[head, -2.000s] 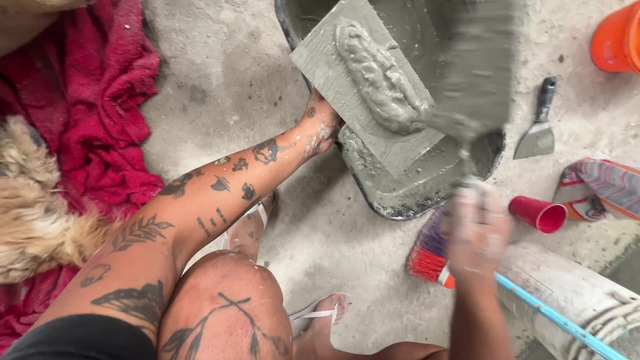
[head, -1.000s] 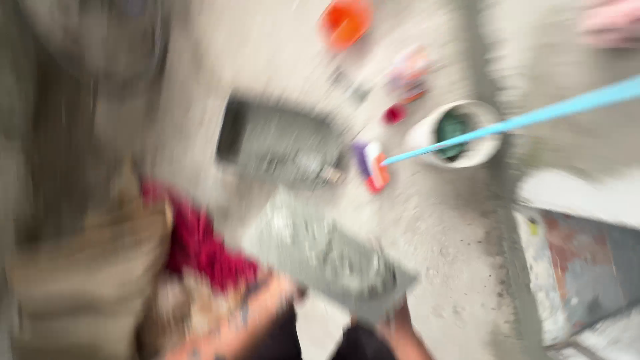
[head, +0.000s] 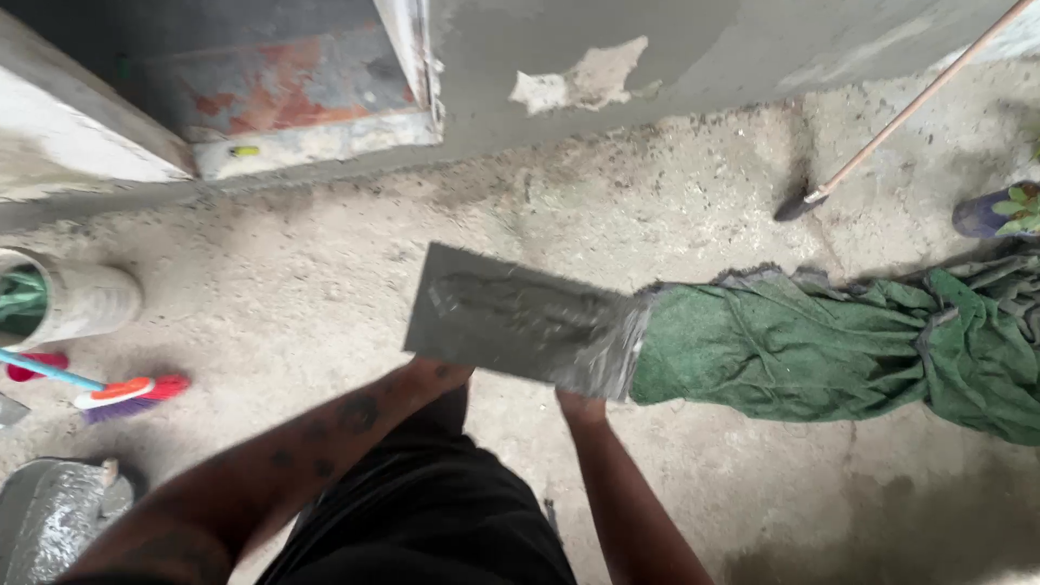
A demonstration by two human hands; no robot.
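A flat rectangular mortar board point(head: 504, 325) carries a spread mound of wet grey mortar point(head: 520, 305). My left hand point(head: 443, 372) holds it from beneath at the near left edge, with the fingers hidden under it. At the near right edge is my right hand point(head: 581, 404), its fingers also hidden, so its grip cannot be made out. The right end of the board looks streaked and blurred. Just beyond that end lies a bunched green cloth point(head: 747, 349). A black tub point(head: 57, 520) of wet mortar sits at the lower left.
A white bucket point(head: 93, 299) with green material inside, a red cup point(head: 36, 366) and a broom head point(head: 130, 396) are at left. A plastered wall point(head: 691, 49) and doorway sill point(head: 325, 146) run along the far side. A long-handled tool point(head: 910, 114) and a plant pot point(head: 983, 215) are at right.
The view has swung from the tub to the wall and green cloth. Two seconds ago my right hand was working a trowel by the loaded board; now both hands are at the board's near edge.
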